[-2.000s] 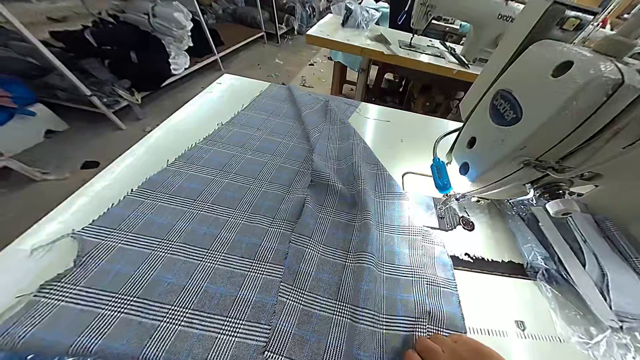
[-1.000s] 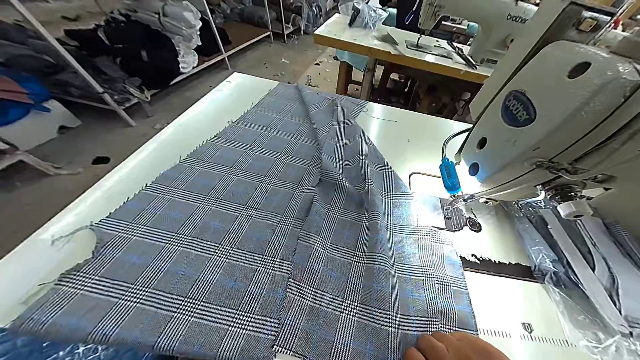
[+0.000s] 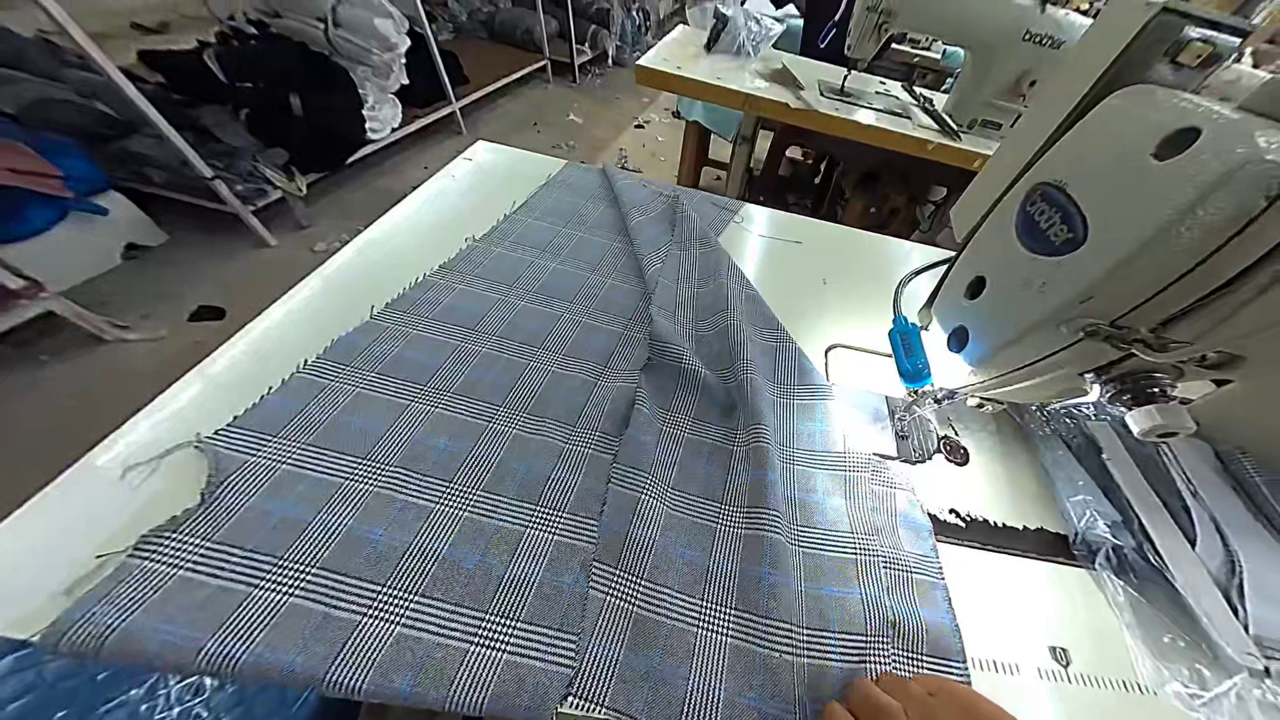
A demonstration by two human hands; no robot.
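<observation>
Grey checked fabric [image 3: 480, 430] with blue lines lies spread over the white sewing table [image 3: 400, 230], its left edge frayed. A fold runs down its middle, and the right part is rumpled. At the bottom right edge of the view, my right hand [image 3: 915, 700] rests its fingers on the fabric's lower right corner; most of that hand is cut off, so its grip does not show. The presser foot [image 3: 918, 432] of the Brother sewing machine [image 3: 1120, 230] stands just right of the fabric's edge, lit by a blue lamp [image 3: 909, 352]. My left hand is out of view.
A clear plastic bag [image 3: 1100, 530] with grey fabric strips lies under and right of the machine head. Behind stands a second sewing table [image 3: 800, 120] with another machine [image 3: 980, 70]. Racks [image 3: 440, 70] of fabric bundles line the upper left. Blue plastic [image 3: 150, 695] shows at the lower left.
</observation>
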